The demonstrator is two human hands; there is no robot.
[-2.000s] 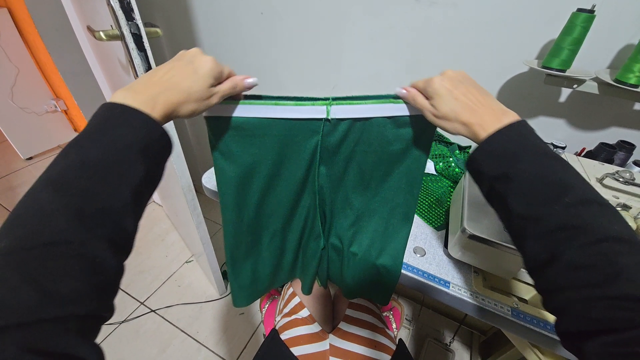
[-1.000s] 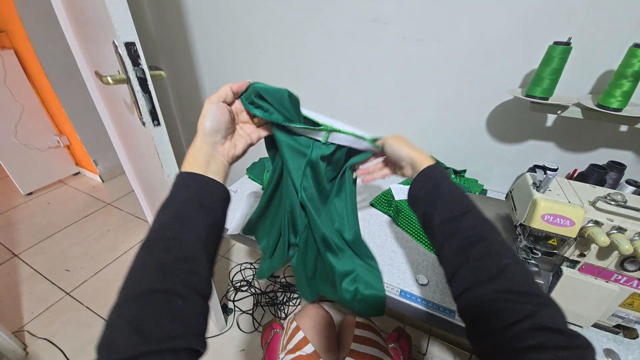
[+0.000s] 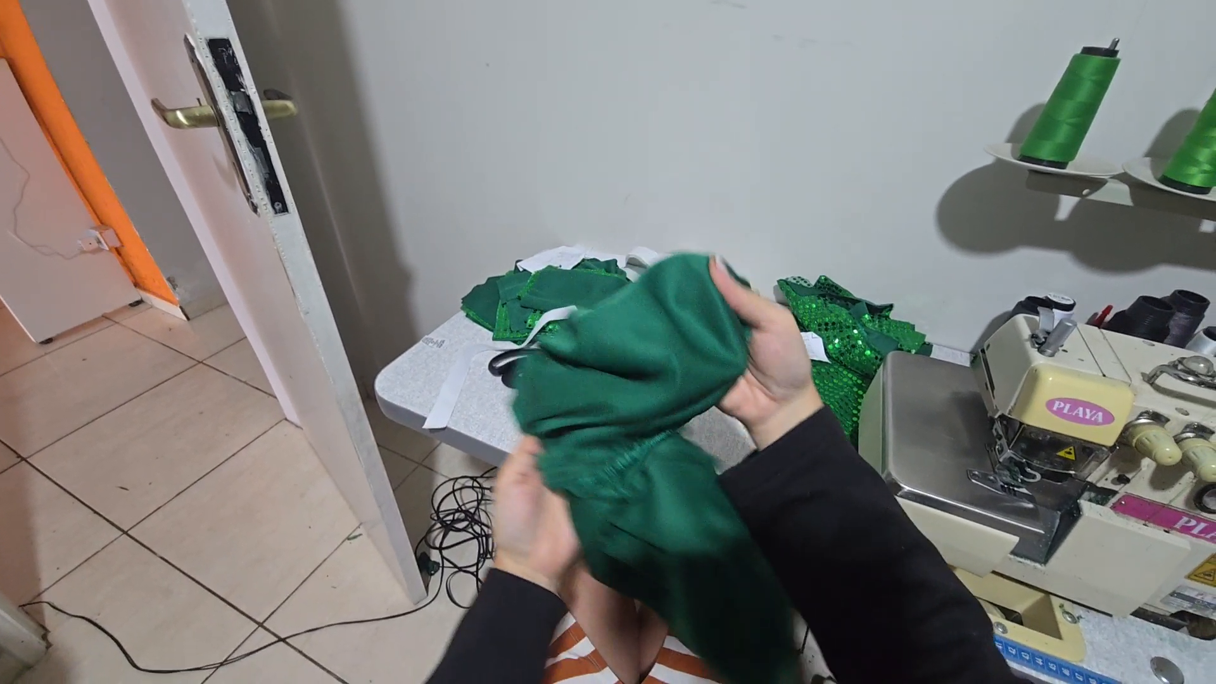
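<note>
A dark green fabric garment (image 3: 636, 351) is held up in front of me, bunched and gathered at its middle, with its lower part hanging down to the right over my lap. My left hand (image 3: 534, 518) grips its lower left side near the gathered seam, slightly blurred. My right hand (image 3: 771, 356) holds the upper right edge, thumb on the outside and the other fingers partly hidden by the cloth. The white elastic band does not show on the garment from this side. Behind it, green fabric pieces (image 3: 570, 285) and a strip of white elastic (image 3: 451, 389) lie on the table.
An overlock sewing machine (image 3: 1064, 408) stands at the right, beside green sequined fabric (image 3: 836, 332). Green thread cones (image 3: 1073, 104) stand on a wall rack. The grey table (image 3: 408, 385) has a rounded corner near a half-open door (image 3: 313, 380). Black cable (image 3: 461, 532) lies coiled on the tiled floor.
The garment was stretched flat by its white-banded waist two seconds ago; now it is bunched up with the band out of sight. My left hand has moved down, below my right.
</note>
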